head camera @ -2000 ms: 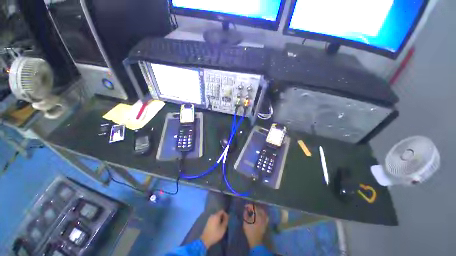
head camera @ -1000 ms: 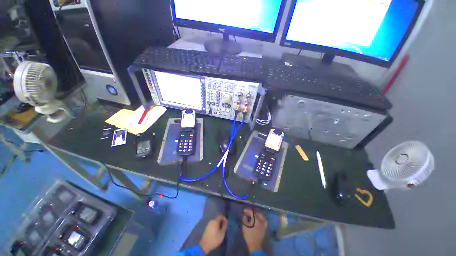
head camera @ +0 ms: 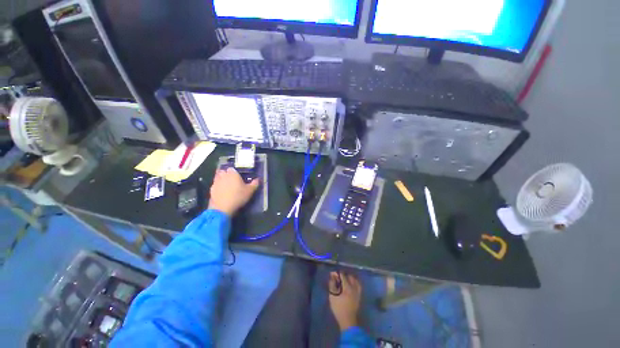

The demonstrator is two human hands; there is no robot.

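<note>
My left hand (head camera: 231, 190) lies over the keypad half of the open flip phone (head camera: 245, 158) on the left coupler plate (head camera: 260, 178); the lit screen shows above my fingers, and whether I grip the phone is hidden. My right hand (head camera: 345, 298) is below the bench's front edge, with a thin black cable at its fingers; its grip is too blurred to tell. A second open flip phone (head camera: 353, 209) with a lit screen lies on the right coupler plate (head camera: 329, 204).
Blue coaxial cables (head camera: 297, 224) run from the tester (head camera: 296, 124) between the plates. A dark phone (head camera: 187, 198) and paper slips (head camera: 178, 163) lie left. A white stick (head camera: 432, 212), mouse (head camera: 462, 233) and fan (head camera: 552, 197) are right. A blister tray (head camera: 78, 292) stands below left.
My left hand has moved from below the bench edge up and forward onto the left phone. My right hand stays below the bench. The view has shifted slightly.
</note>
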